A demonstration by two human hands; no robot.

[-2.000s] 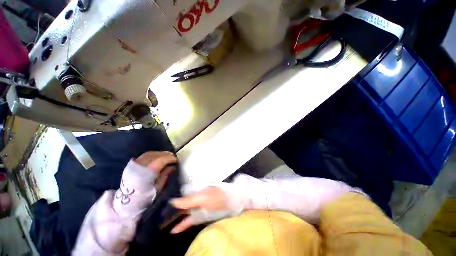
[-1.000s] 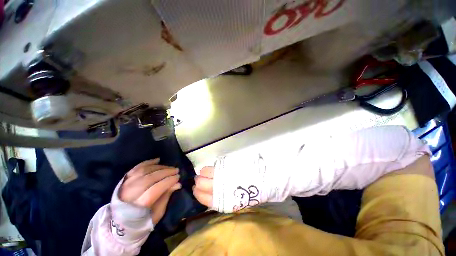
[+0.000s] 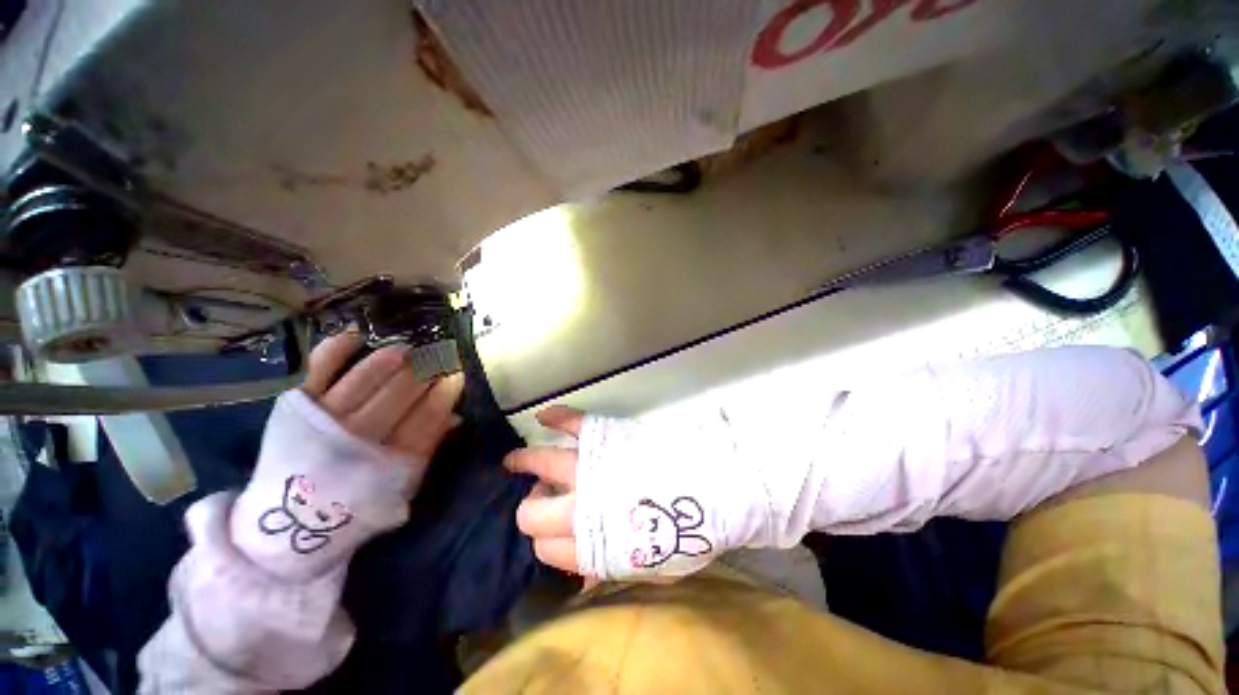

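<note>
The dark navy garment piece (image 3: 455, 509) lies under the needle area and spreads left and toward my lap. My left hand (image 3: 386, 397) rests on the cloth close to the presser foot (image 3: 435, 356), fingers together, fingertips partly hidden by the machine parts. My right hand (image 3: 550, 492) is at the cloth's right edge beside the machine bed (image 3: 707, 285), its fingers slightly bent against the cloth; a firm grip cannot be made out. The white machine head (image 3: 313, 122) hangs over the work.
Scissors with black and red handles (image 3: 1073, 272) lie right on the bed. A small dark tool (image 3: 663, 178) shows partly under the arm. A white strip (image 3: 147, 448) hangs at left beyond the tension dial (image 3: 75, 312). A blue crate (image 3: 1198, 394) stands at the right edge.
My left hand has moved from lower on the cloth up to the presser foot. My right hand came to the bed's near edge and has stayed there. The view has moved closer to the machine.
</note>
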